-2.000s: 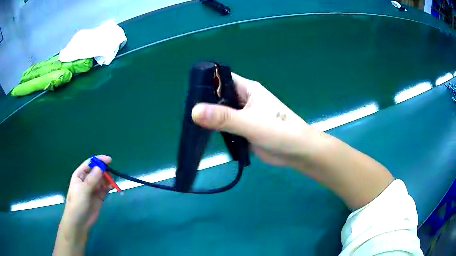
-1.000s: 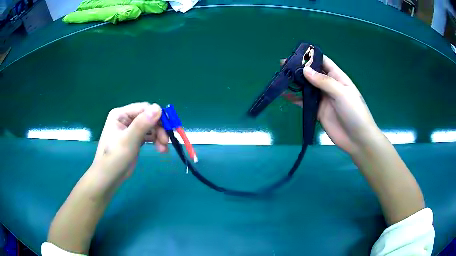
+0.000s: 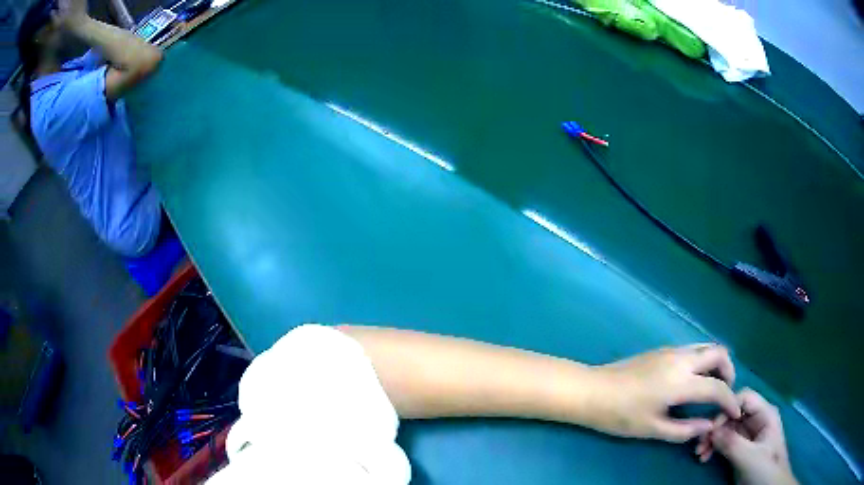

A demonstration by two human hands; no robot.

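Note:
The black clamp lead (image 3: pixel 654 213) lies on the green mat, touched by neither hand. Its blue plug (image 3: pixel 571 129) with a short red piece (image 3: pixel 594 139) points to the far side. Its black clamp (image 3: pixel 772 284) lies at the right, handles spread. My left hand (image 3: pixel 663 393) is bare, fingers bent and thumb apart, at the near right part of the table. My right hand (image 3: pixel 758 440) is bare and partly cut off by the bottom edge. The fingertips of both hands meet; no object shows between them, though the contact spot is partly hidden.
A person in a light-blue shirt (image 3: pixel 90 142) sits at the table's left end, on a blue stool (image 3: pixel 156 265). A red tote bin (image 3: pixel 133 341) full of black leads stands below the left edge. A green bundle (image 3: pixel 644 19) and white cloth (image 3: pixel 725 38) lie at the far side.
The view has turned left. The clamp lead, held between both hands before, now lies on the mat. Both hands have let go and come together; the person and the bin have come into view.

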